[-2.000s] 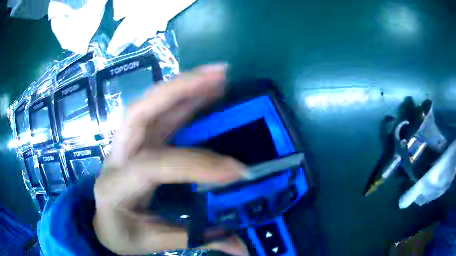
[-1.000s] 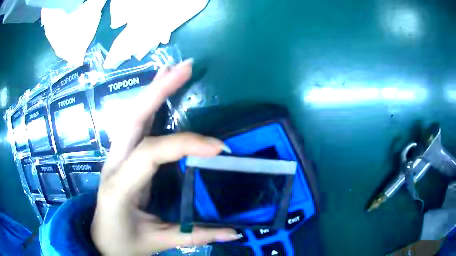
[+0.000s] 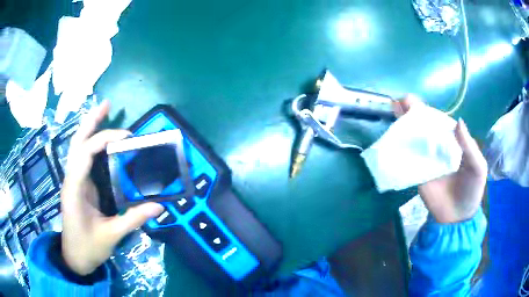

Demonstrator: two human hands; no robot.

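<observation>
My left hand [image 3: 93, 203] pinches a clear screen lens [image 3: 185, 163] by its upper and lower edges, with a whitish strip along its top. The lens is held above the display end of the handheld tester [image 3: 246, 217], which has a blue face and black surround and lies diagonally on the bench. My right hand [image 3: 449, 188] holds a white wipe [image 3: 413, 151], which covers part of the fingers. The right fingertips are beside the handle of the silver air blow gun [image 3: 362, 101]; whether they touch it is unclear.
A shiny tray of black-bordered lenses [image 3: 36, 171] lies at the left, with white wipes [image 3: 84, 52] behind it. A pale hose [image 3: 466, 64] curls at the upper right. Crumpled clear plastic [image 3: 438, 14] lies beyond. The green bench edge is at the right, above blue.
The view has shifted right. My right hand has come into view with the wipe. The lens stays in my left hand over the tester, tilted differently.
</observation>
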